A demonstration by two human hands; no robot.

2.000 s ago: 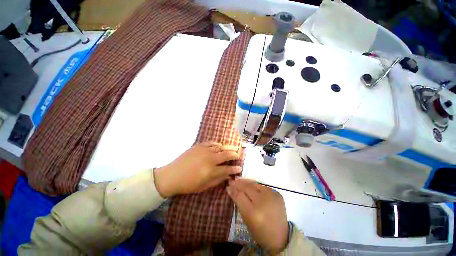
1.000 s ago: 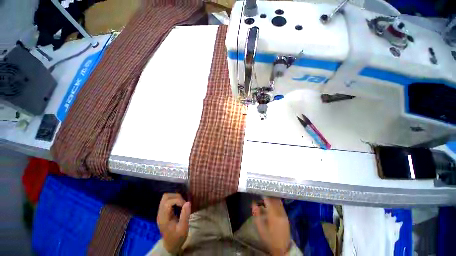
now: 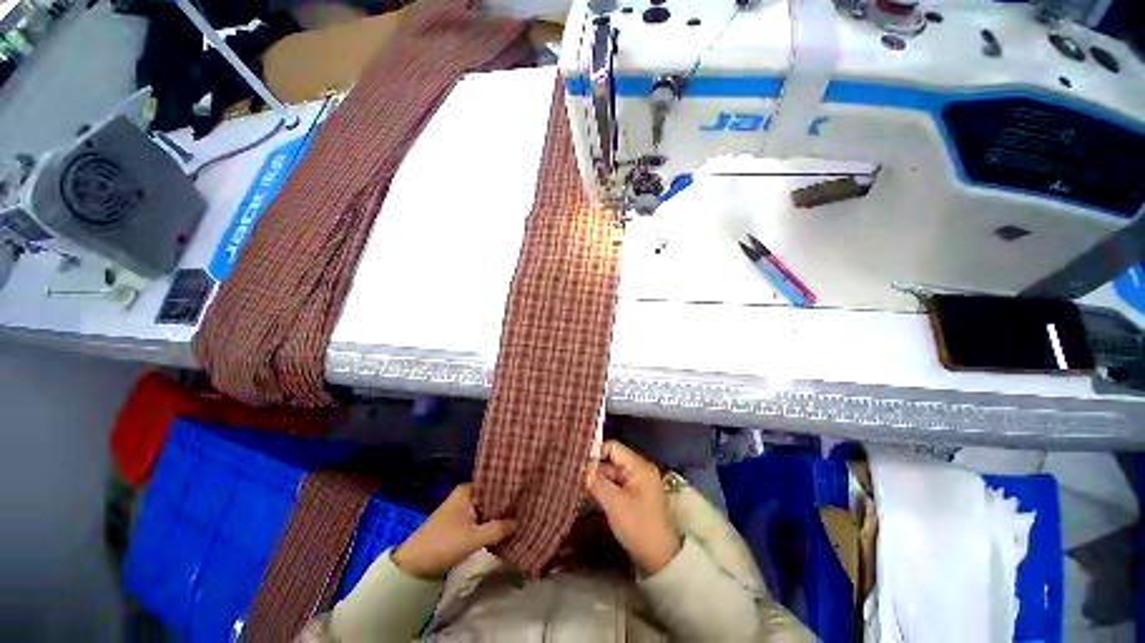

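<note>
A brown-red checked strip runs from under the lit needle area of the white sewing machine over the table's front edge to my lap. My left hand grips the strip's left edge near its lower part. My right hand pinches the strip's right edge below the table edge, where a thin pale edge shows beside the checked cloth. Both hands are bare. The strip's lower end is bent and partly hidden between my hands.
A thick bundle of checked strips lies left. Snips, a small dark tool and a phone lie right. Below are a blue crate with checked cloth and white pieces by another blue crate. A grey machine part stands far left.
My hands have moved from the cloth near the needle down to below the table edge, and now hold the strip there. The view has shifted, and the machine appears higher.
</note>
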